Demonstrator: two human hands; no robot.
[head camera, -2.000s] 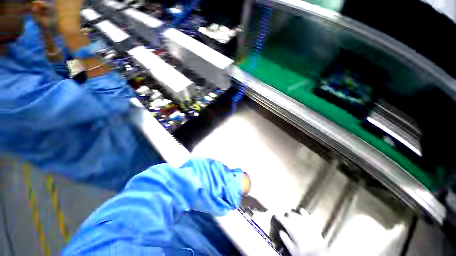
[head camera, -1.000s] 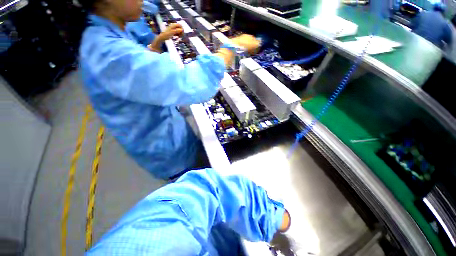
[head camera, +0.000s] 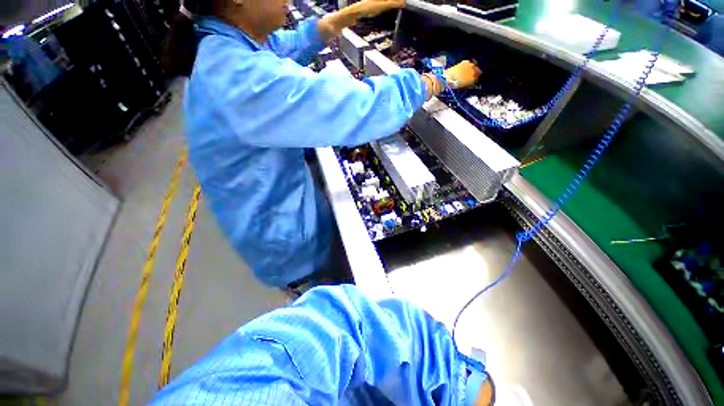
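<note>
My left arm in a blue sleeve reaches in from the bottom, with a wrist strap at the cuff. Only the wrist and a blurred pale bit of my left hand (head camera: 512, 396) show at the bottom edge; its fingers are cut off. My right hand is not in view. Below the arm is the shiny metal plate of the conveyor (head camera: 476, 277). A blue coiled cord (head camera: 583, 170) runs from the upper right down to the wrist strap. A circuit board (head camera: 381, 208) with silver finned heatsinks (head camera: 464, 151) lies on the line beyond the plate.
A person in a blue smock (head camera: 262, 143) stands at the left of the line, one hand over a black bin of white parts (head camera: 500, 109). A green-matted shelf (head camera: 579, 198) with a parts tray (head camera: 702, 273) runs along the right. White blocks (head camera: 579, 32) lie on the upper shelf.
The view has swung left and up, so my left hand has dropped nearly out of the picture. The person's hand has moved from the heatsinks to over the black bin.
</note>
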